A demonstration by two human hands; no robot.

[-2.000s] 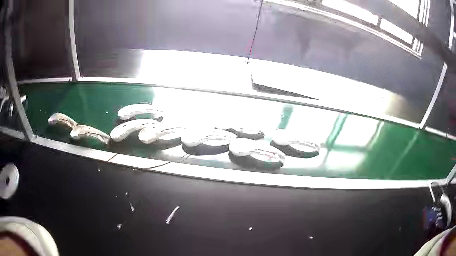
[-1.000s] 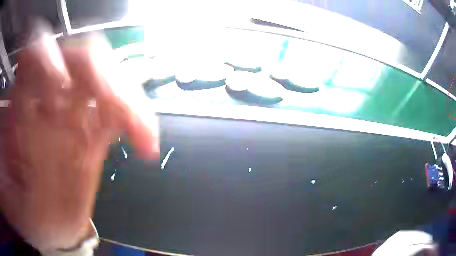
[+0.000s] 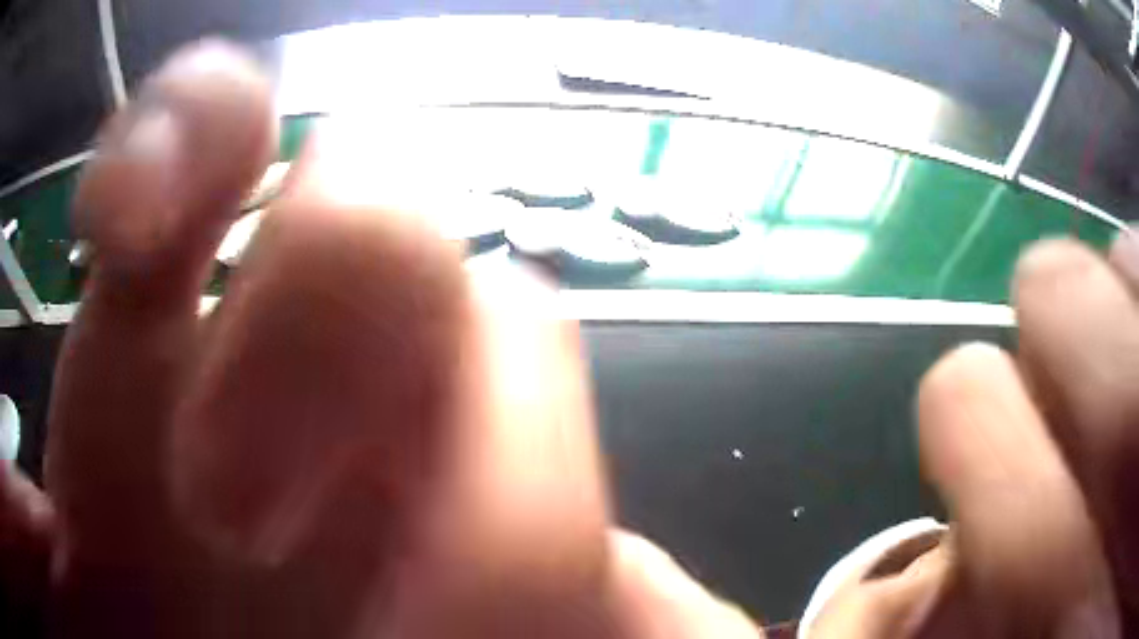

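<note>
My left hand [image 3: 362, 412] is very large, close to the camera and blurred, and covers the left and centre. Its fingers are bent; nothing held shows, but its inner side is hidden. My right hand [image 3: 1024, 437] is at the right edge, cut off and blurred, with bent fingers; I cannot tell if it holds anything. Several curved white housing shells lie on the green belt, one of them [image 3: 575, 240] just beyond my left hand. More shells are partly hidden behind its fingers.
The green conveyor belt [image 3: 924, 256] has a white edge [image 3: 799, 307] and metal uprights. The black bench [image 3: 749, 399] in front bears tiny white scraps. A curved white band [image 3: 862, 562] shows at the bottom right beside my right hand. Strong glare lies on the belt.
My left hand has come in from the lower left and now reaches the centre, with fingers bent. My right hand has come into view at the right. The camera view has shifted.
</note>
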